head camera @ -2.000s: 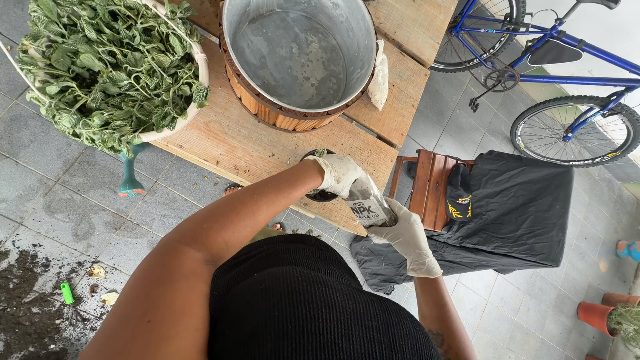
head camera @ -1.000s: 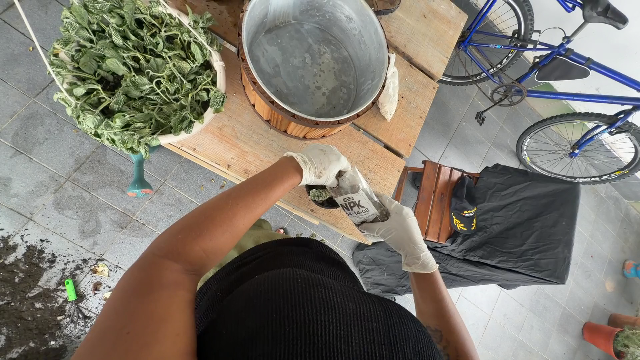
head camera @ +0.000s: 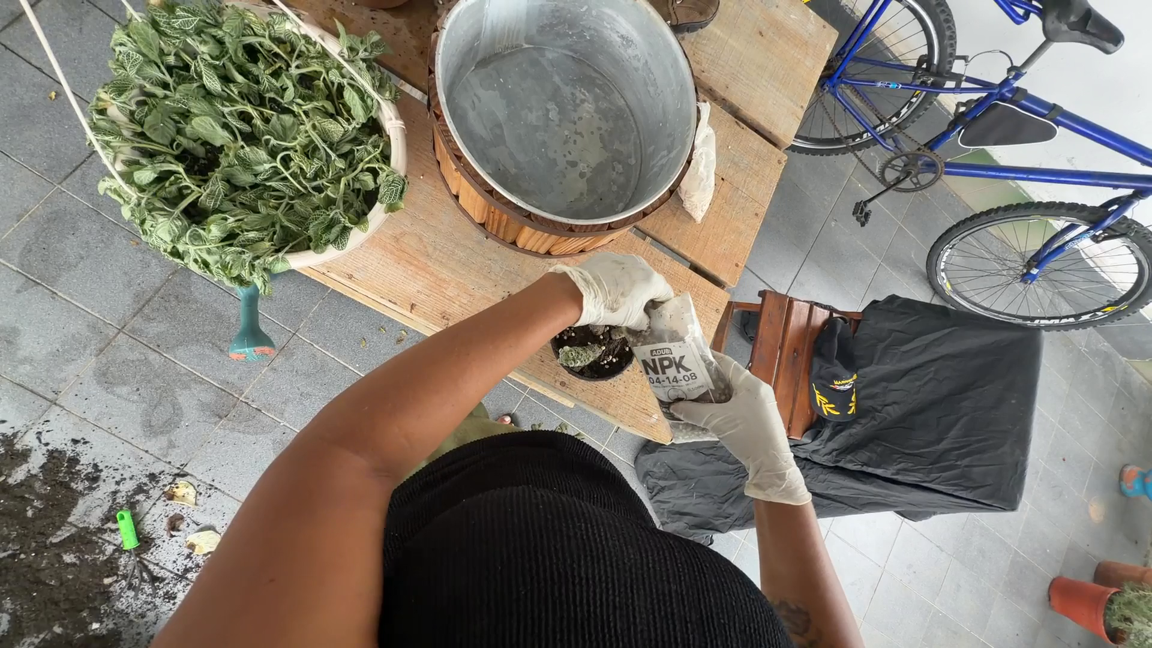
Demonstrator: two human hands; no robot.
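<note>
My right hand [head camera: 742, 423], in a white glove, grips the lower end of a clear plastic bag of NPK fertilizer [head camera: 677, 364]. At the bag's upper left edge is my left hand [head camera: 621, 290], gloved too, its fingers bent against the plastic; whether they pinch it or reach inside is hard to tell. Just below that hand, a small dark pot [head camera: 592, 353] holding soil and a small patterned-leaf plant stands on the wooden table [head camera: 432, 270]. Behind the hands is a round metal tub with wooden slats [head camera: 558, 126].
A pale basket of veined leafy plants [head camera: 243, 144] occupies the table's left side. A white plastic bag [head camera: 699, 166] lies beside the tub. To the right are a wooden chair [head camera: 776, 360], a black cloth cover [head camera: 945, 405] and a blue bicycle [head camera: 981, 171]. Soil [head camera: 54, 531] covers the floor at lower left.
My left hand has shifted off the small pot, which now shows more fully below it. The fertilizer bag stays in my right hand.
</note>
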